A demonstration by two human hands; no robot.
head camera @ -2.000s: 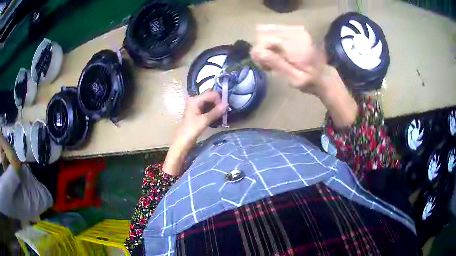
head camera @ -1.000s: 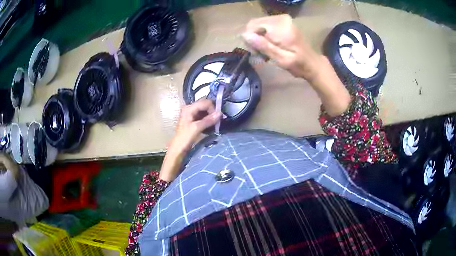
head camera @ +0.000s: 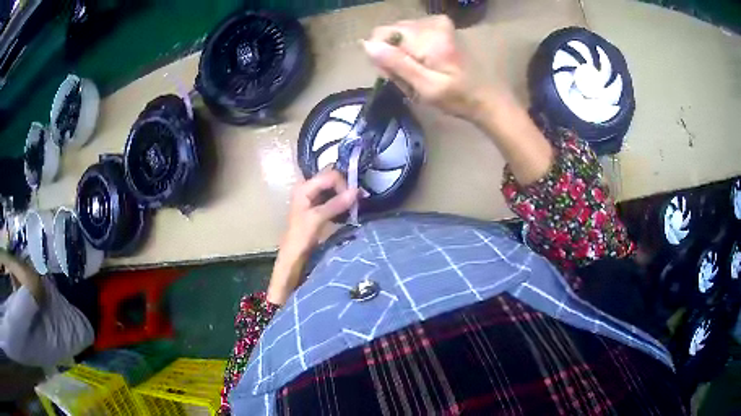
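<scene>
A fan unit, white face up, lies on the bench in front of me. My right hand is closed round a thin dark greenish brush above the unit's far side; its lower end is over the unit's centre, where the tip is blurred. My left hand pinches at a pale strip that runs from the unit's centre to its near rim. A small dark part seems to lie over the blades, but its outline is unclear.
Another white-faced fan unit stands right. Dark-side-up units line the left, with white-rimmed housings beyond. Stacked units are at lower right. A red stool, yellow crates and another person's arm are lower left.
My right hand has moved left and towards the far edge, over the unit, with the brush more visible. My left hand has stayed at the pale strip by the near rim.
</scene>
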